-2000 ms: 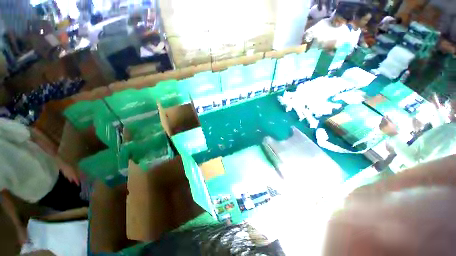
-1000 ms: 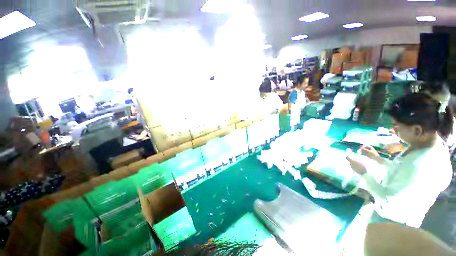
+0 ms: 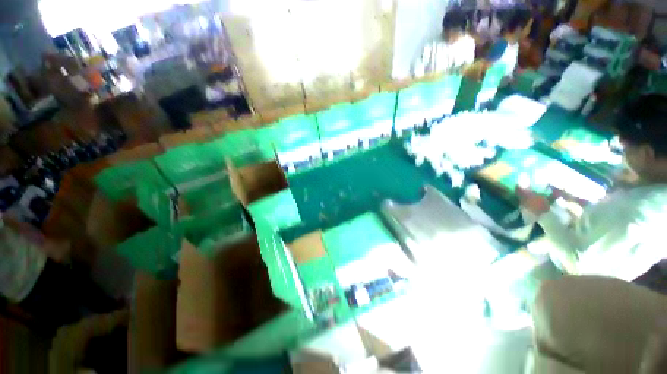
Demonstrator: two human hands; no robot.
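A printed flat carton (image 3: 366, 252), green with a photo panel, lies on the table in front of me. White and brown flap-like shapes (image 3: 373, 343) show at its near end, blurred and washed out by glare. A clear shiny grey stack (image 3: 439, 219) lies against its right side. An open carton (image 3: 238, 292) with a deep brown inside stands to its left. I cannot make out either of my hands; glare and blur cover the near edge.
Lined-up green boxes (image 3: 356, 120) run along the far table edge. A white tangled heap (image 3: 468, 142) lies beyond the grey stack. A coworker (image 3: 607, 226) sits at right. A large blurred tan shape (image 3: 600, 321) fills the lower right. Another person's sleeve shows at far left.
The view has tilted up and back down. The white and brown shapes now show at the flat carton's near end. The large tan shape at lower right looks smaller than two seconds ago.
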